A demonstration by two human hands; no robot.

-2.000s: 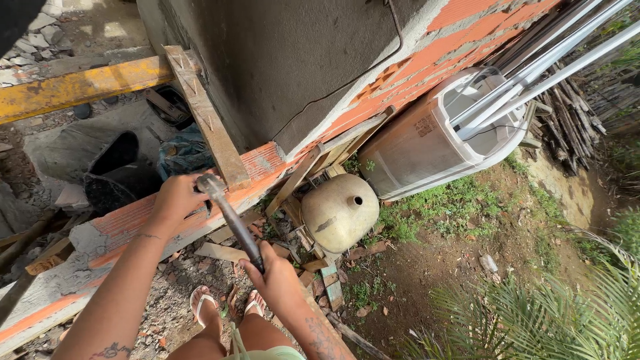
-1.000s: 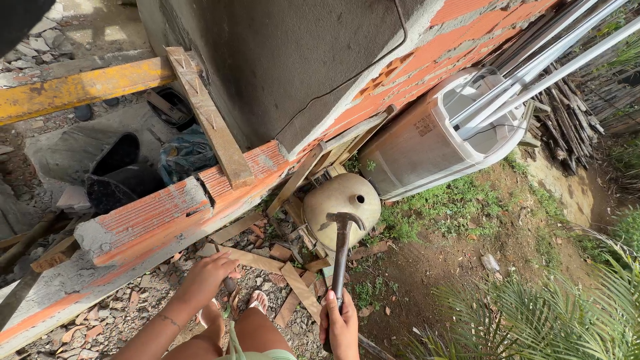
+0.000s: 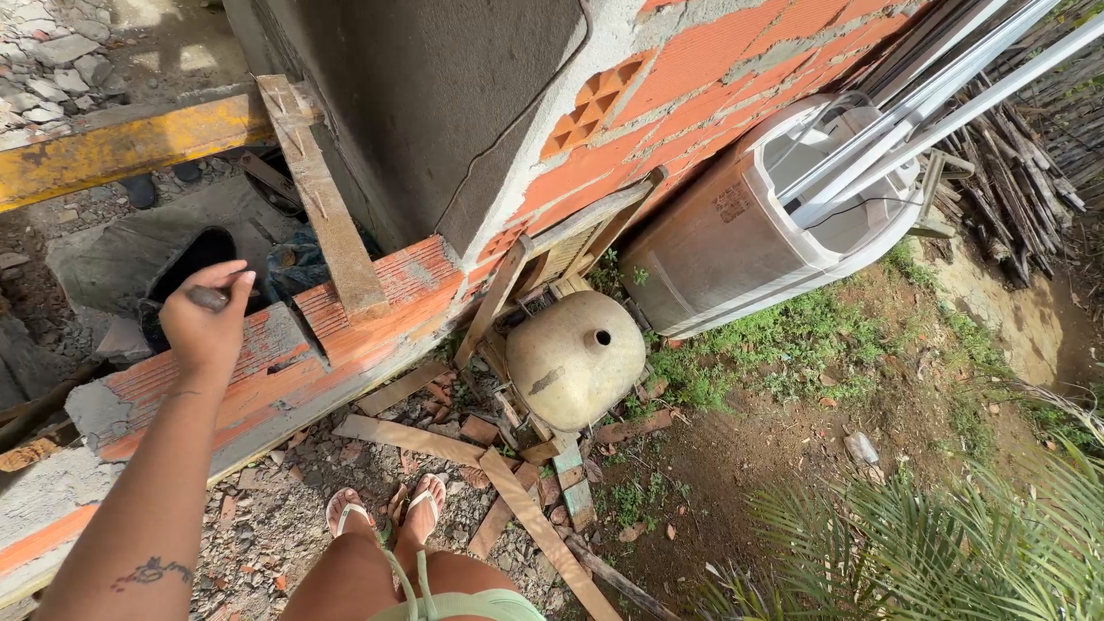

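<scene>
My left hand (image 3: 205,321) is raised over the hollow clay brick wall (image 3: 254,354), with the fingers closed around a small dark object (image 3: 209,298). Only its rounded end shows, and I cannot tell what it is. A narrow vertical gap cuts the top course of bricks just right of the hand. A wooden board with nails (image 3: 323,207) standing up from it rests its near end on the wall, beyond that gap. My right hand and the hammer are out of view.
A yellow-painted beam (image 3: 129,142) crosses the upper left. Right of the wall stand a rounded beige tank (image 3: 573,358) and a large white tub (image 3: 716,241) holding long white poles (image 3: 931,129). Loose planks (image 3: 539,526) and rubble lie around my feet (image 3: 388,513); palm fronds (image 3: 949,535) fill the lower right.
My left hand has risen from low in front of the wall to above it. My right hand, holding the claw hammer a second ago, has left the view with it.
</scene>
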